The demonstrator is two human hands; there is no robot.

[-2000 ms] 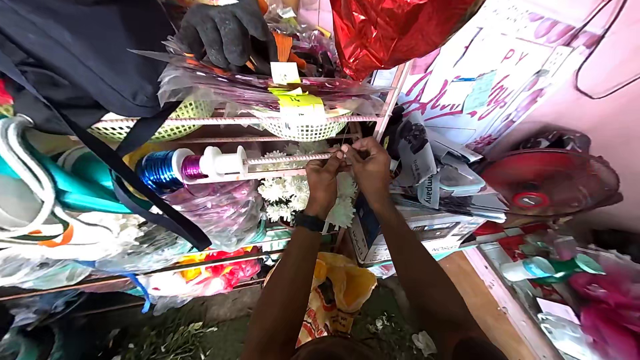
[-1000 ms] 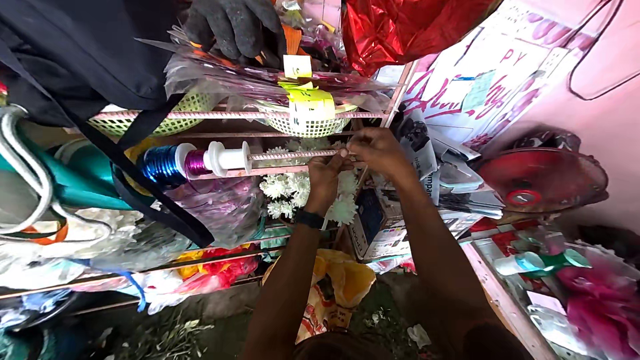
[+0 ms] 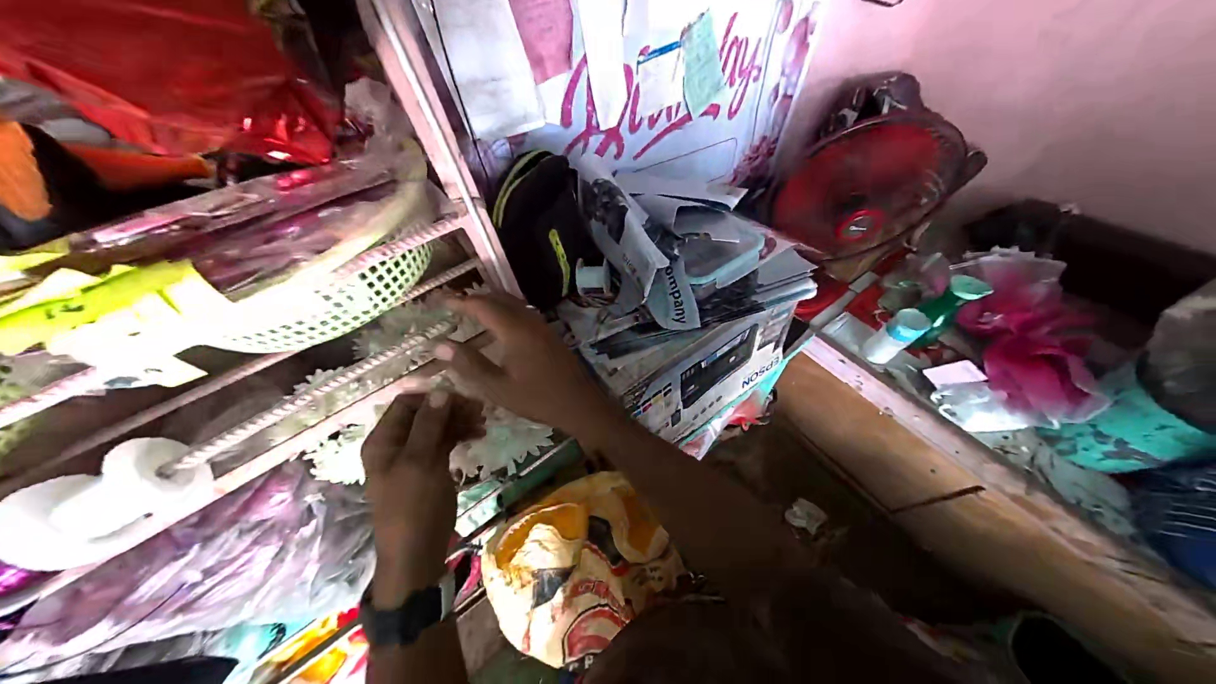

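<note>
My left hand [image 3: 413, 451], with a dark wristband, is raised in front of the rack with its fingers bent; whether it holds something thin cannot be made out. Above and to the right, my right hand [image 3: 508, 356] reaches toward the ribbed metal rod [image 3: 313, 391], thumb and forefinger apart, its fingertips blurred. White spools [image 3: 157, 475] sit on the rod's left end. Behind and below the hands are white flowers [image 3: 337, 456]. A pale green plastic basket [image 3: 332, 299] stands on the shelf above the rod.
A printer box [image 3: 708, 380] topped with papers and a black bag [image 3: 537, 228] stands right of the rack. Farther right are a red fan [image 3: 864, 190] and a wooden-edged surface [image 3: 912, 456] with pink netting [image 3: 1040, 351]. A yellow printed bag [image 3: 579, 570] lies below.
The view has swung strongly to the right. My hands, close together at the rod before, are now farther apart, the left one lower.
</note>
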